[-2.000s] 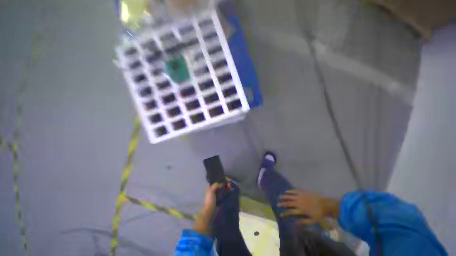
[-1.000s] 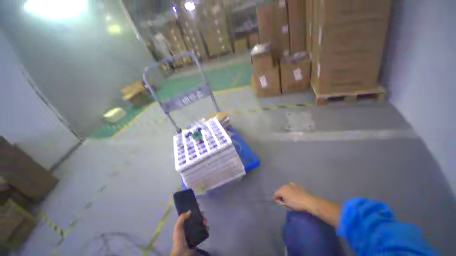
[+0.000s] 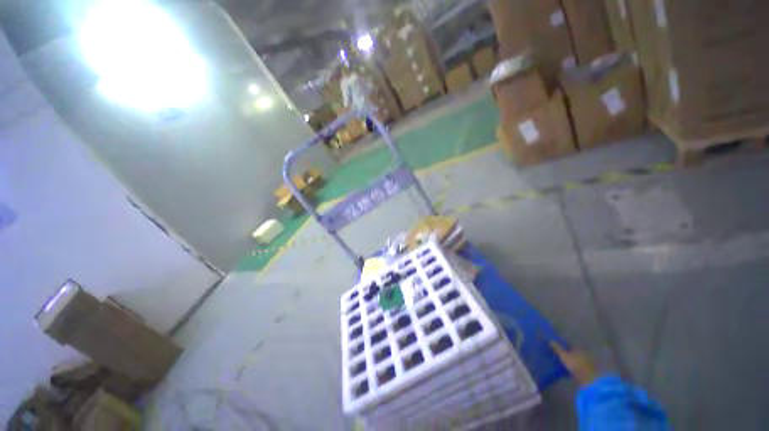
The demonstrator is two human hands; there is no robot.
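Observation:
A stack of white foam trays (image 3: 447, 347) with dark parts in square pockets stands on the blue deck (image 3: 514, 307) of the platform hand truck. A green piece (image 3: 391, 297) and small dark items lie on the top tray. The truck's pale push handle (image 3: 364, 202) rises behind the stack. My right hand (image 3: 577, 362) is low at the right, by the deck's near right corner. It is blurred, with a finger extended; whether it touches the deck cannot be told. My left hand is not in view.
A brown carton and clear plastic goods (image 3: 434, 231) lie behind the stack. Cartons (image 3: 540, 122) and a loaded pallet (image 3: 717, 147) stand at the upper right. Flat cartons (image 3: 114, 341) lean at the left wall. A person (image 3: 356, 88) is far back.
The truck and stack appear nearer and larger. My right hand has moved right, beside the deck. My left hand, earlier holding a black phone, has left the view.

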